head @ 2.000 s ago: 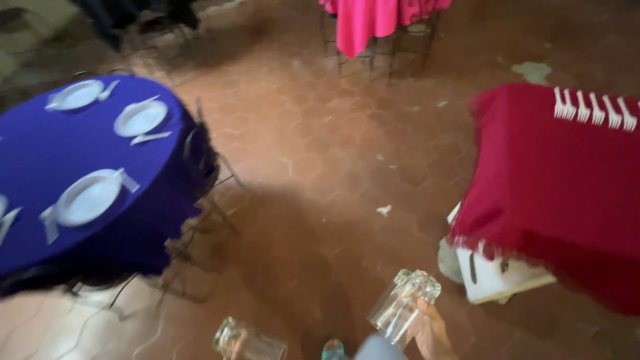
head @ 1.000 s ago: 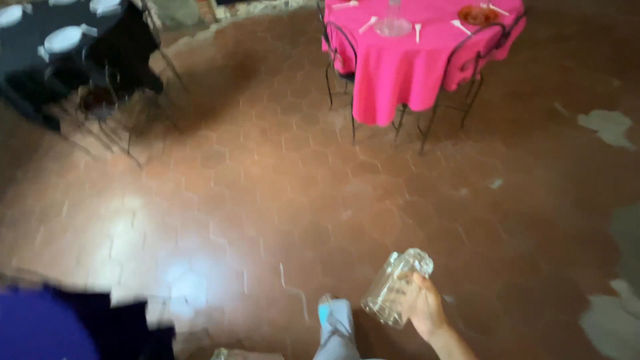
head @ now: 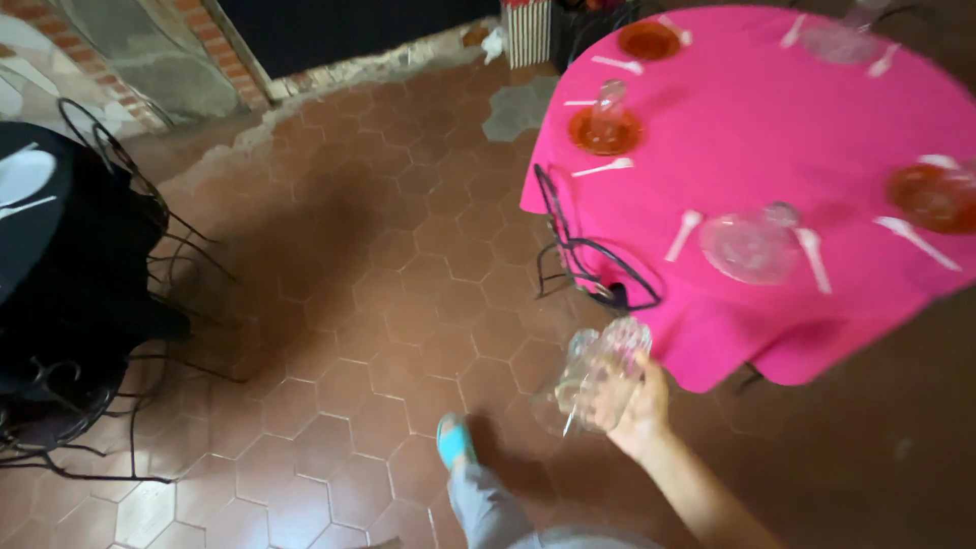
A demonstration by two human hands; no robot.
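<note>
My right hand (head: 637, 404) grips clear drinking glasses (head: 598, 377), at least two side by side, held tilted low in front of the pink-covered table. The pink tablecloth (head: 732, 114) bears amber plates (head: 606, 131), clear glass plates (head: 747, 248) and white plastic cutlery (head: 685, 235). One clear glass (head: 611, 99) stands on an amber plate near the table's left edge, and another (head: 781, 215) is beside the nearest clear plate. My left hand is out of view.
A black wire chair (head: 591, 259) stands against the pink table's left side. At the left is a table with a black cloth (head: 84, 229) and more wire chairs (head: 133, 427). Hexagonal tile floor (head: 427, 290) runs between them. A striped container (head: 528, 34) is by the far wall.
The pink table has come much nearer and the blue and red tables have left the view. My right hand still holds glasses. My left hand, seen low with a glass two seconds ago, is out of view.
</note>
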